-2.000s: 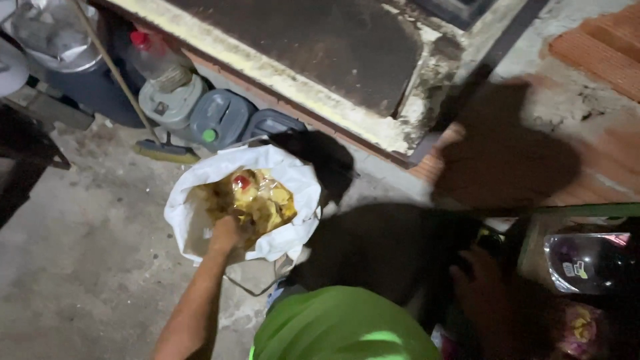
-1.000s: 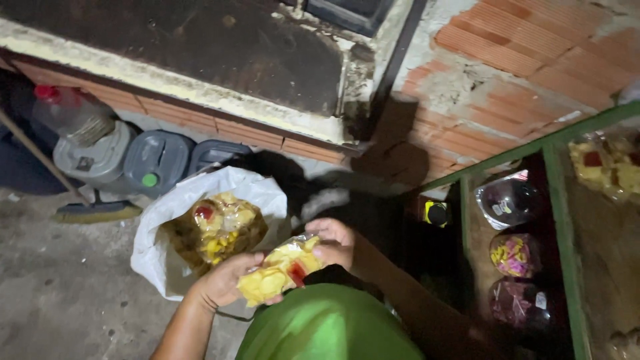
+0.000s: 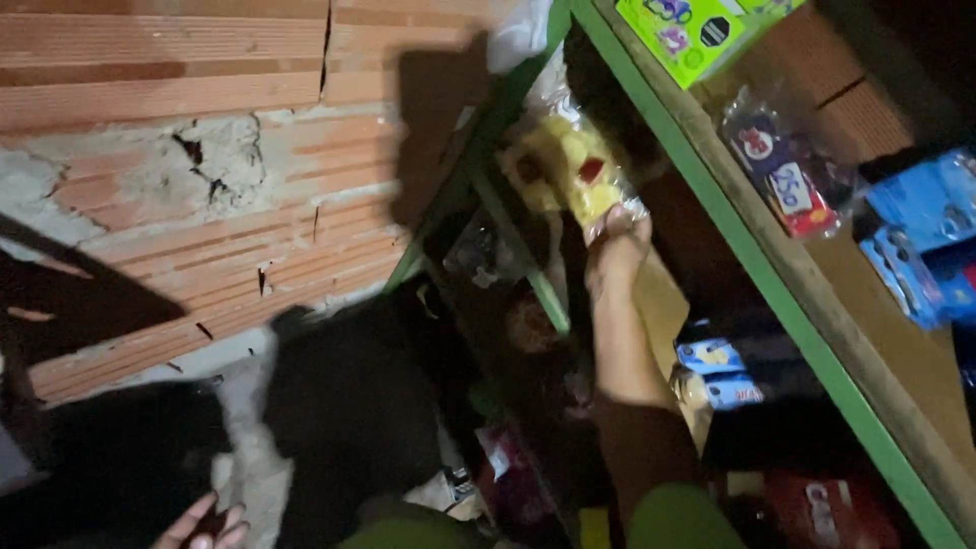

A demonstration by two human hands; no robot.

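Note:
My right hand [image 3: 621, 236] reaches into a green-framed shelf and grips the lower end of a clear plastic bag of yellow snacks [image 3: 583, 168] with a red mark on it. Beside it, to the left, another similar yellow bag [image 3: 531, 179] lies in shadow. My left hand [image 3: 204, 528] is low at the bottom left, fingers apart and slightly curled, with nothing seen in it.
A green shelf edge [image 3: 709, 206] runs diagonally. On the upper shelf are a bright green box [image 3: 686, 38], a dark bagged product [image 3: 789, 171] and blue packets [image 3: 926, 202]. More blue-and-white packets [image 3: 717, 366] sit below. A brick wall [image 3: 305, 168] stands at left.
The view has swung right to the shelf. Two seconds ago a hand was in the white sack; one second ago both hands held a yellow bag. Now my right hand alone holds one at the shelf.

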